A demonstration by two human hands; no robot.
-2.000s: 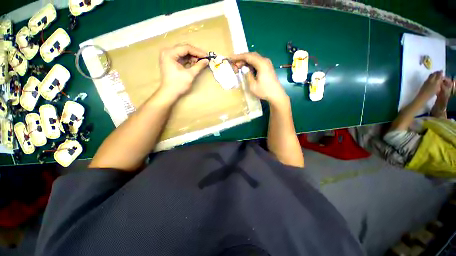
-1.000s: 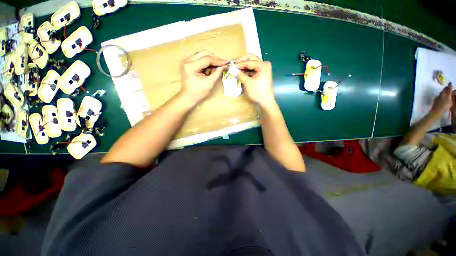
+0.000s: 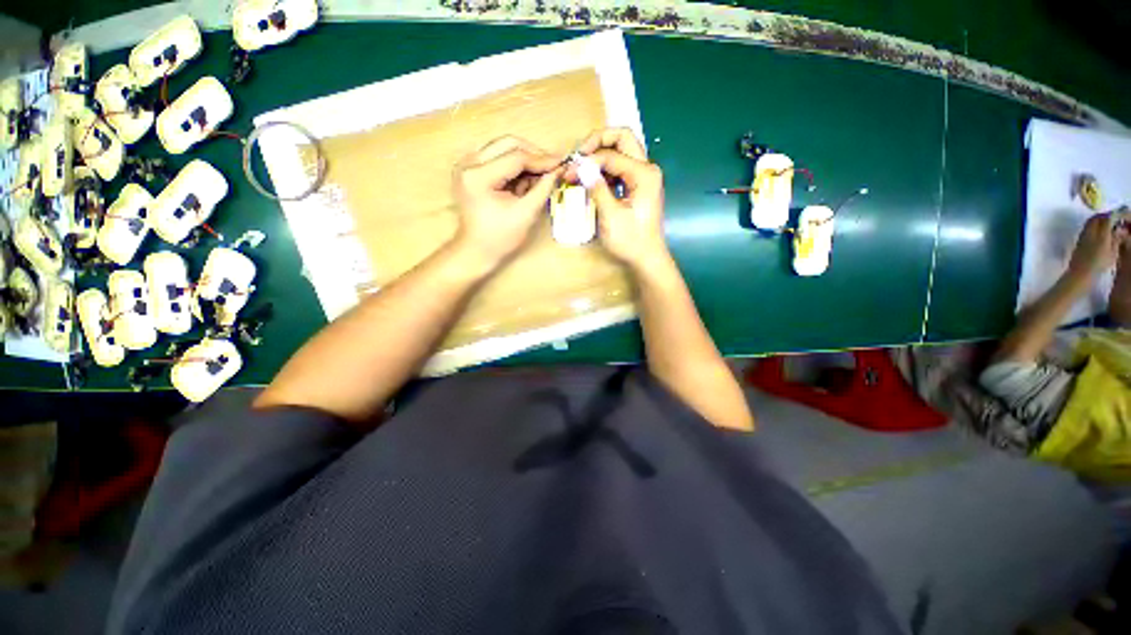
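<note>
A white housing (image 3: 573, 218) with a yellow patch hangs between my hands over the tan work mat (image 3: 422, 149). My left hand (image 3: 502, 199) is at its upper left, thumb and finger pinched at the housing's top end. My right hand (image 3: 626, 192) is at its upper right, thumb and fingers closed on the same end. The small part between the fingertips is mostly hidden and too small to name. The fingertips of both hands nearly touch.
A pile of wired housings (image 3: 186, 201) lies left of the mat. A thin ring (image 3: 249, 161) lies at its upper left corner. Two yellow-faced housings (image 3: 771, 192) lie on the green bench at right. A pale rail (image 3: 794, 27) runs behind. Another person's hand (image 3: 1096, 246) is at far right.
Since two seconds ago my hands have come closer together at the housing's top end, and the housing has turned more upright. The whole view has shifted, moving the bench items slightly right and down.
</note>
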